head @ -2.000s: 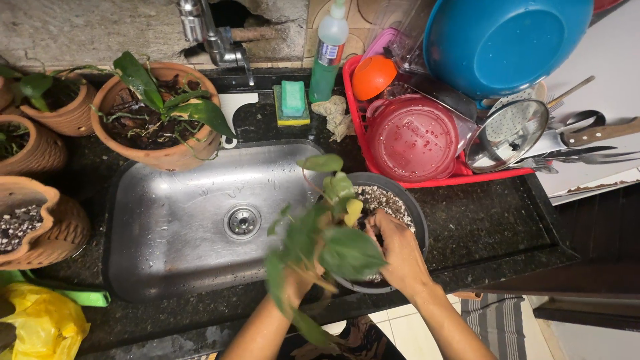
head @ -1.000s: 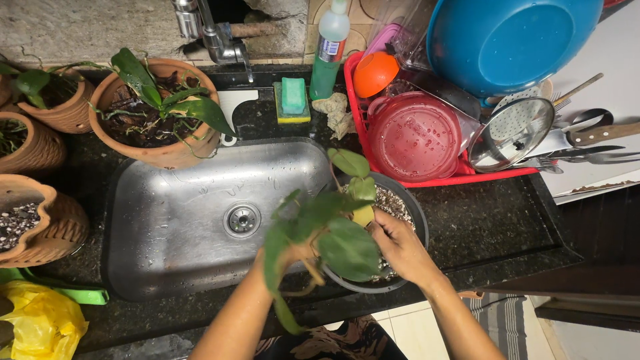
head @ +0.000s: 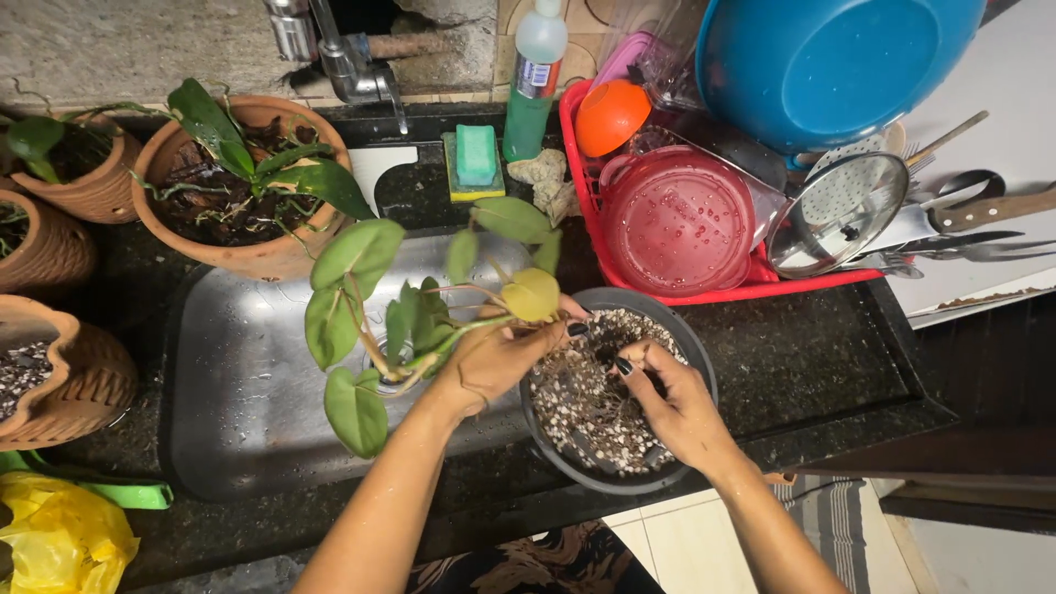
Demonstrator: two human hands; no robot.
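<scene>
My left hand (head: pixel 503 355) holds the stems of a leafy green plant (head: pixel 355 264) with one yellow leaf; its foliage spreads left over the steel sink (head: pixel 247 396). Thin brown roots hang from the plant into a round dark plastic pot (head: pixel 705 363) of speckled potting mix (head: pixel 577 412). Above the pot's right half is my right hand (head: pixel 672 396), thumb and fingertips pinched together among the roots at a small dark hollow in the mix. What lies between those fingertips is too small to tell, but they appear closed on the roots.
Terracotta pots (head: pixel 243 256) with plants stand at left and back left, near a yellow plastic bag (head: pixel 66 528). Behind the sink are a faucet (head: pixel 355 78), a sponge (head: pixel 476 157) and a green bottle (head: pixel 532 91). A red dish rack (head: pixel 610 256) with dishes, a lid and a knife stands back right.
The plant has been tilted to the left, its leaves now spread over the sink and its roots in view. My left hand has come up and right to the pot's rim.
</scene>
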